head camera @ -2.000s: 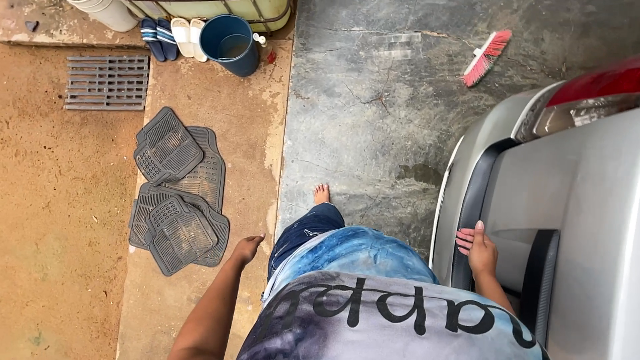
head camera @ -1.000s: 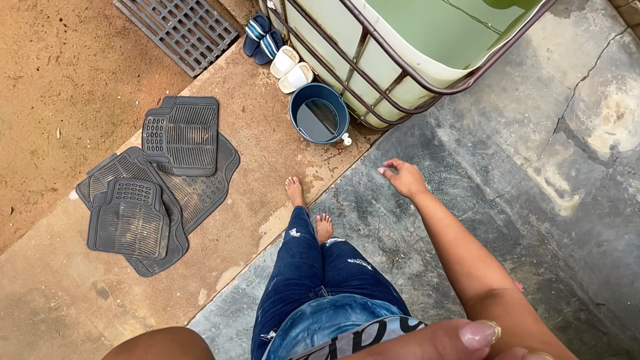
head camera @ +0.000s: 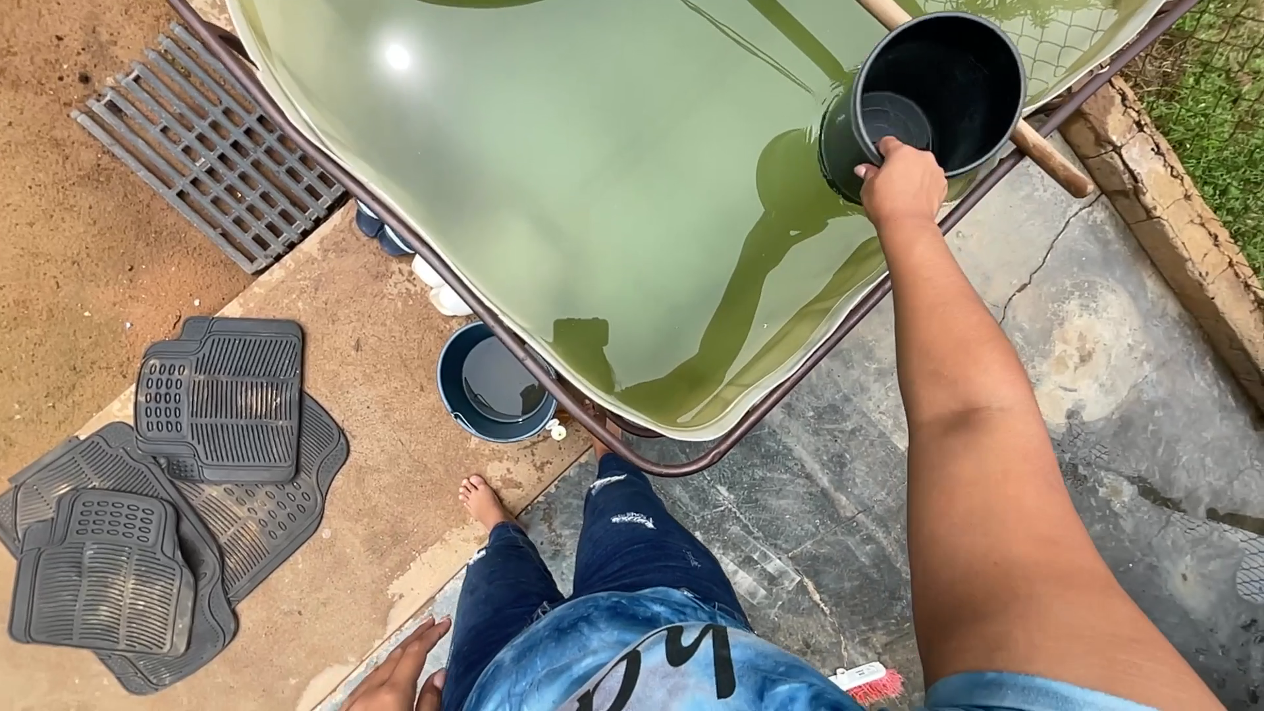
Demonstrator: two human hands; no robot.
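Observation:
My right hand (head camera: pixel 903 183) grips the near rim of a black plastic bucket (head camera: pixel 973 84), which is tilted with its base at the surface of the greenish water (head camera: pixel 592 197) in a large metal-framed tank (head camera: pixel 681 462). A wooden pole (head camera: pixel 1055 161) lies across the tank's corner behind the bucket. My left hand (head camera: pixel 400 671) hangs low beside my thigh, its fingers apart and nothing seen in it. Close to the tank's near side, a blue bucket (head camera: pixel 494 380) on the ground holds some water.
Several ribbed rubber car mats (head camera: pixel 222 395) lie overlapping at the left, below a slotted grate (head camera: pixel 212 148). Blue slippers (head camera: pixel 383 232) and white slippers (head camera: pixel 441 286) sit against the tank. A red-bristled brush head (head camera: pixel 869 681) is at the bottom. A low masonry curb (head camera: pixel 1165 207) borders the grass.
My right hand has reached out over the tank and taken hold of the black bucket. The view has moved from the car toward the tank.

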